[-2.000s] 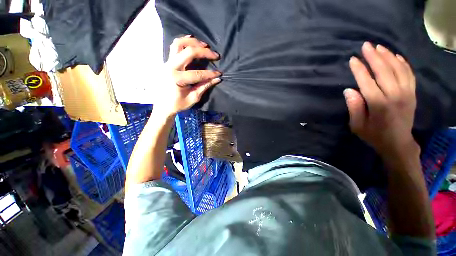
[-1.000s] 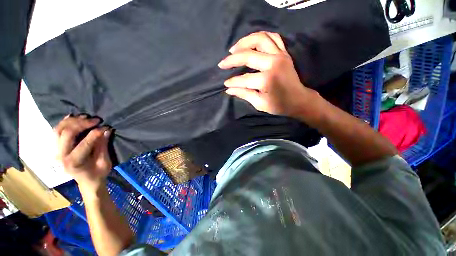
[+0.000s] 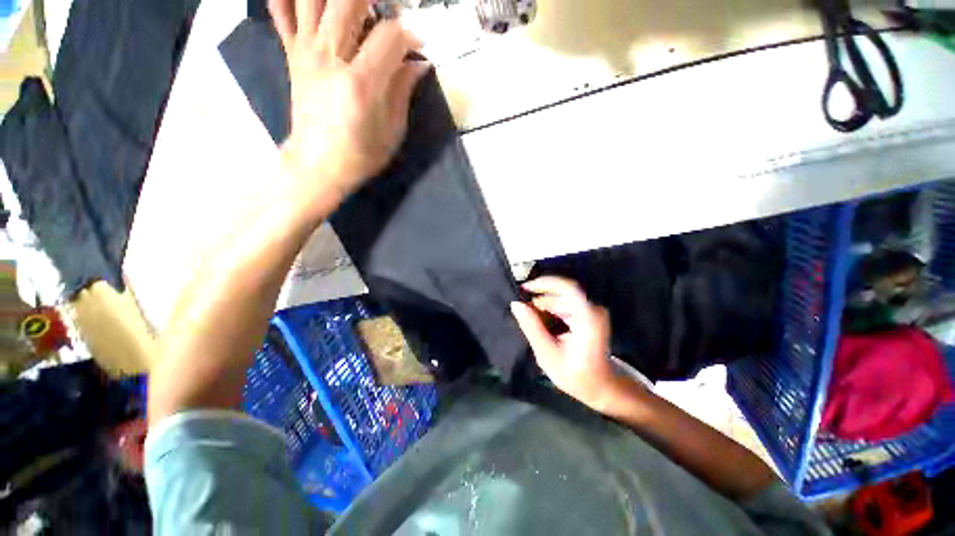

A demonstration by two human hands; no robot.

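Observation:
A black fabric panel (image 3: 435,209) runs from the machine bed at the top down over the table's front edge to my lap. My left hand (image 3: 346,89) lies on its upper end, close to the shiny metal parts of the sewing machine (image 3: 507,13); its fingertips are partly cut off by the top edge. My right hand (image 3: 565,330) pinches the panel's right edge between thumb and fingers, below the table edge. The needle area is mostly out of the picture.
Black-handled scissors (image 3: 861,79) lie on the white table at the upper right. A black fabric stack (image 3: 105,126) lies at left above brown cardboard (image 3: 110,330). Blue baskets (image 3: 801,356) stand below; the right one holds a red cloth (image 3: 888,385). More black cloth hangs beneath the table edge.
The black panel, spread wide across the table before, now lies as a narrow strip towards the machine. My left hand has moved up onto it, my right hand down to its edge. Scissors are more visible.

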